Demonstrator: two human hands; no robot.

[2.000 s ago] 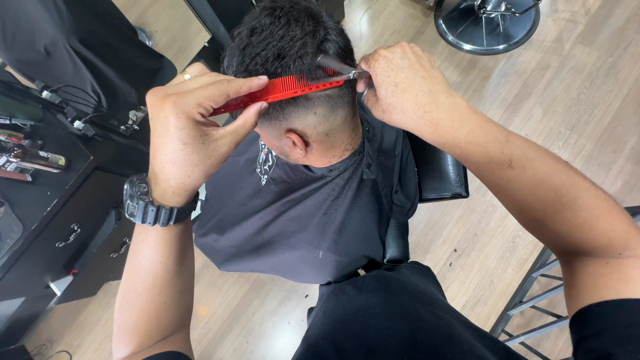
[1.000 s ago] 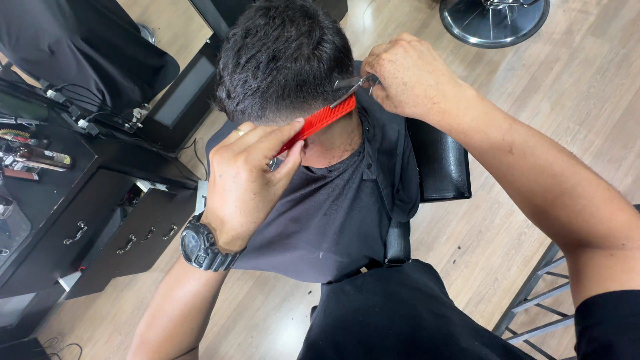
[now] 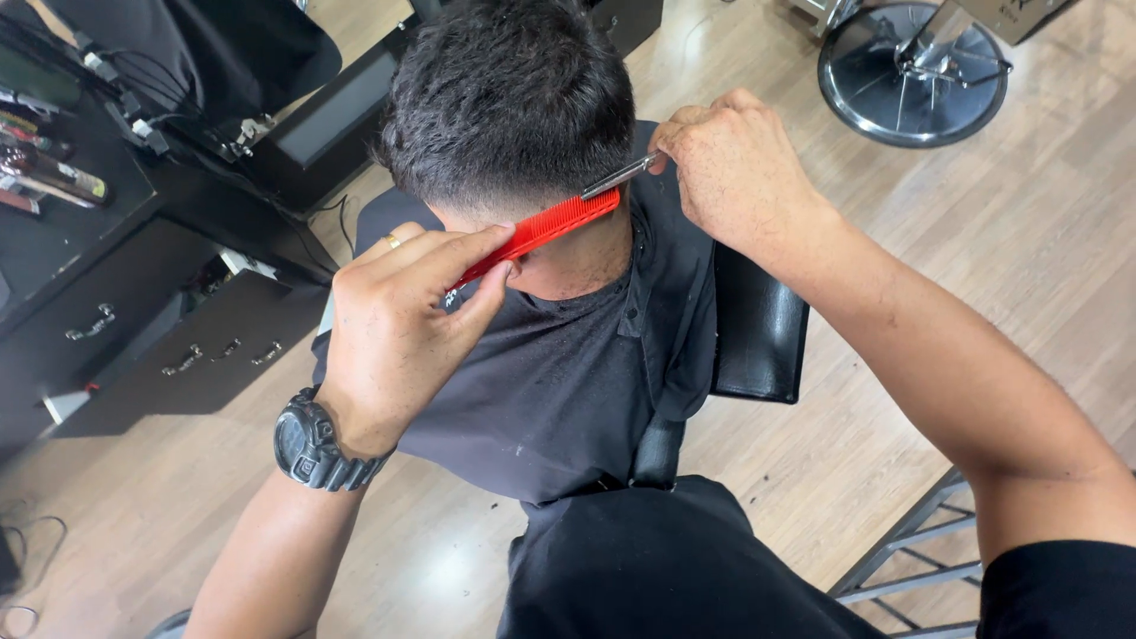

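A red barber's comb (image 3: 555, 225) lies slanted against the short hair just above the nape of a seated person's head (image 3: 515, 98). My left hand (image 3: 399, 319), with a black watch at the wrist, pinches its left end between thumb and fingers. Hair-cutting scissors (image 3: 621, 175) extend from my right hand (image 3: 737, 169), their blades resting along the comb's right end and looking closed. The finger rings are hidden in my right hand. A dark barber's cape (image 3: 532, 390) covers the person's shoulders and back, with hair clippings on it.
At left stands a black cabinet (image 3: 80, 240) with drawers, bottles (image 3: 67, 177) and cables. A black padded armrest (image 3: 759, 328) is right of the person. A round chrome chair base (image 3: 914, 80) sits at upper right, a metal frame (image 3: 914, 550) at lower right.
The comb was higher on the side of the head, above the ear, two seconds ago; it is now low near the nape. My left hand has moved down with it, and the scissors have followed.
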